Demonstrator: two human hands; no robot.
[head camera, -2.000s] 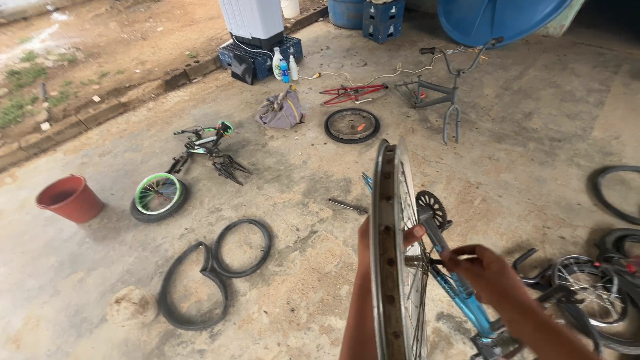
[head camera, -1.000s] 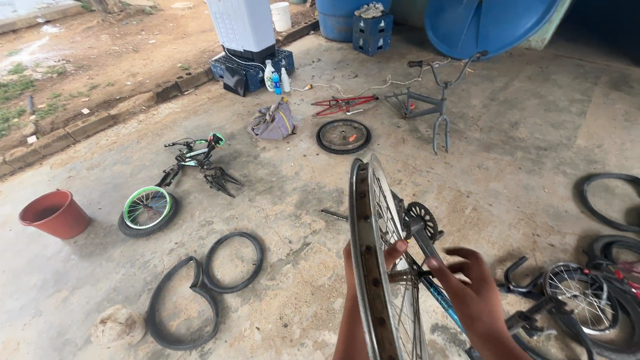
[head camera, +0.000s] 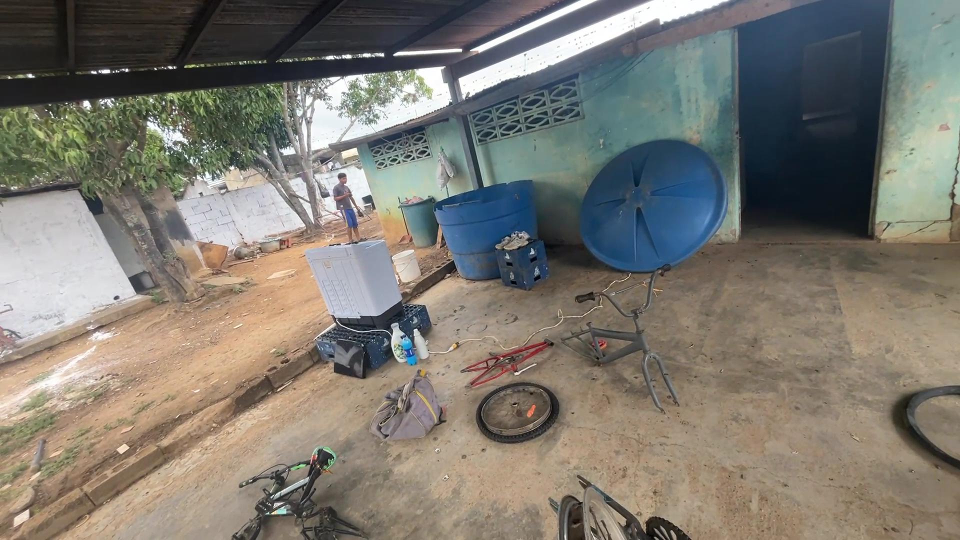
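Note:
Neither my left hand nor my right hand shows in the head view. At the bottom edge the upper part of a bicycle wheel rim stands beside a toothed chainring; the rest is cut off. Farther ahead a bicycle wheel with a black tire lies flat on the concrete. A red bicycle frame lies just behind it. To its right is a grey bicycle frame with fork and handlebar. A small bicycle frame with green parts lies at the lower left.
A grey bag lies near the wheel. Behind it are bottles, a white appliance on crates and a pale cord. A blue tank and a large blue lid stand by the wall. A person stands far off; a tire lies right.
The view has swung up, bringing in the roof, wall and a distant person. My hands, which were at the wheel rim and blue bicycle frame, have left the view.

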